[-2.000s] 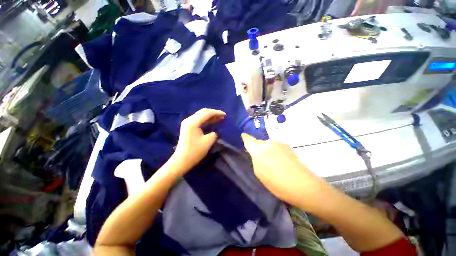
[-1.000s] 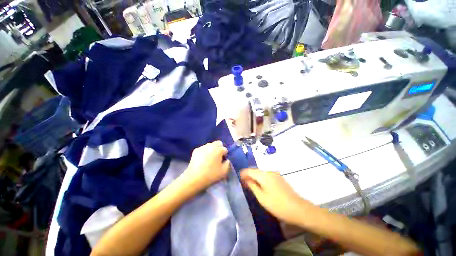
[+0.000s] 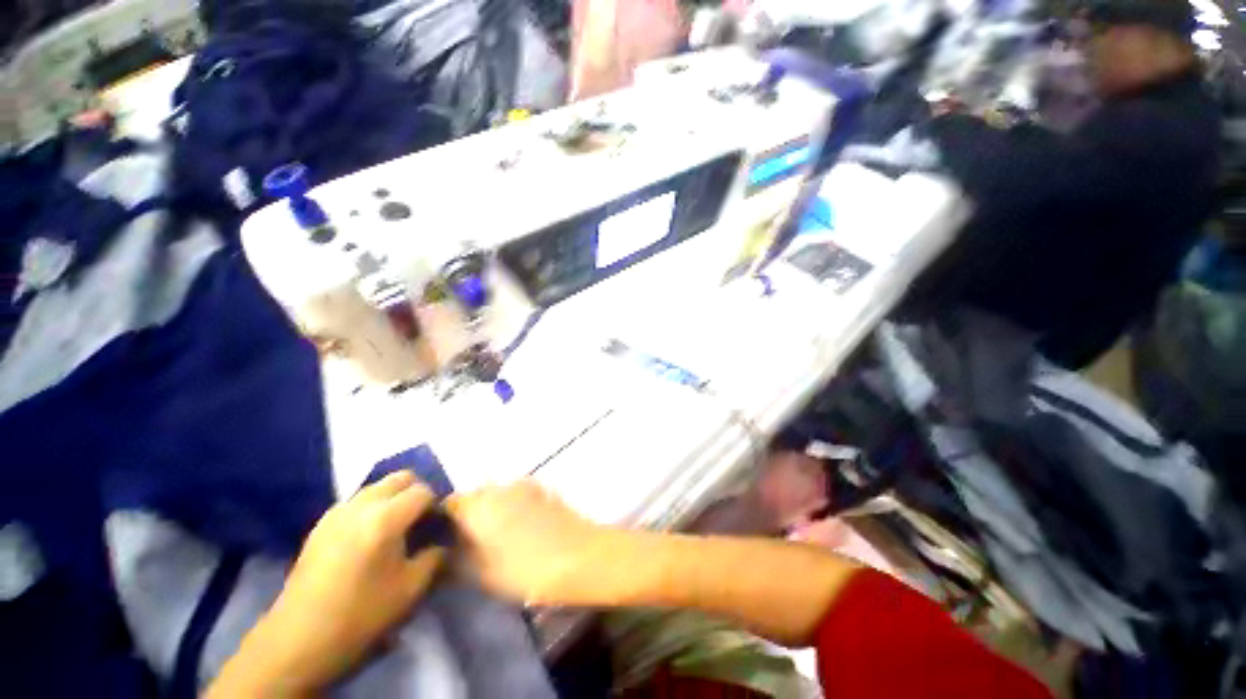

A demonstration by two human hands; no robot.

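Note:
A navy garment piece with pale grey panels [image 3: 191,396] lies in a large heap left of the white sewing machine [image 3: 410,178]. My left hand [image 3: 349,567] is closed on the garment's navy edge, in front of the machine's head end. My right hand [image 3: 513,539] touches the same edge just beside it; it is blurred and its fingertips are partly hidden. A small navy part shows above both hands on the white table. The fabric is clear of the needle area.
Blue-handled snips [image 3: 663,366] lie on the table right of the needle. The table's front edge [image 3: 697,471] runs to the upper right. A person in dark clothes [image 3: 1066,205] is at the upper right, with grey and navy fabric [image 3: 1011,451] below.
The view has swung right, so the machine appears farther left. My hands have come together on the navy edge, and the fabric is away from the needle. A person has come into view.

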